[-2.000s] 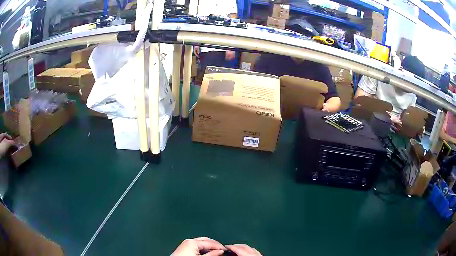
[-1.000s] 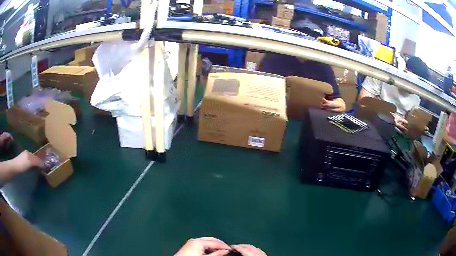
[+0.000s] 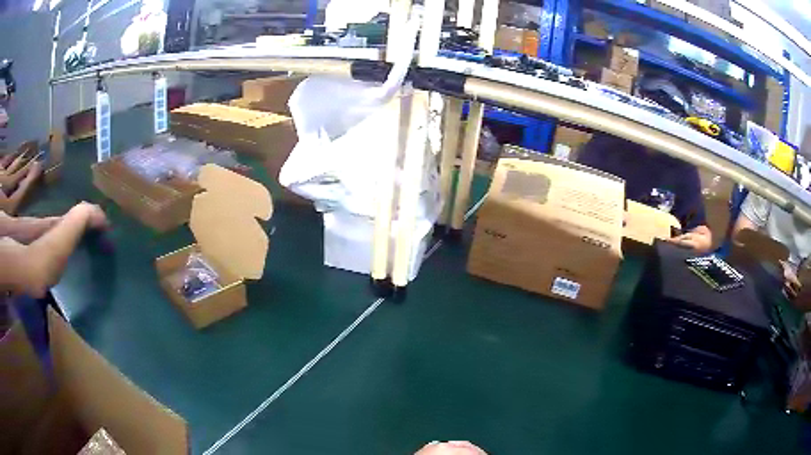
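Note:
Only a small patch of one of my hands (image 3: 451, 448) shows at the bottom edge, right of centre. I cannot tell which hand it is or what it holds; the rest is cut off. A small brown box (image 3: 203, 302) stands at the left with its tall rounded lid (image 3: 233, 222) open. A shiny clear bag with dark contents (image 3: 197, 277) lies in it. No hand touches this box.
Another person's arm (image 3: 44, 240) reaches in at far left. A large open carton (image 3: 111, 391) is at lower left. Rack posts (image 3: 391, 195), a closed carton (image 3: 547, 235) and a black unit (image 3: 702, 320) stand across the back and right.
The view has turned left, so the scene has shifted right. The other person's hand has left the small box. My two hands showed earlier, fingers together around something dark; now only one patch shows.

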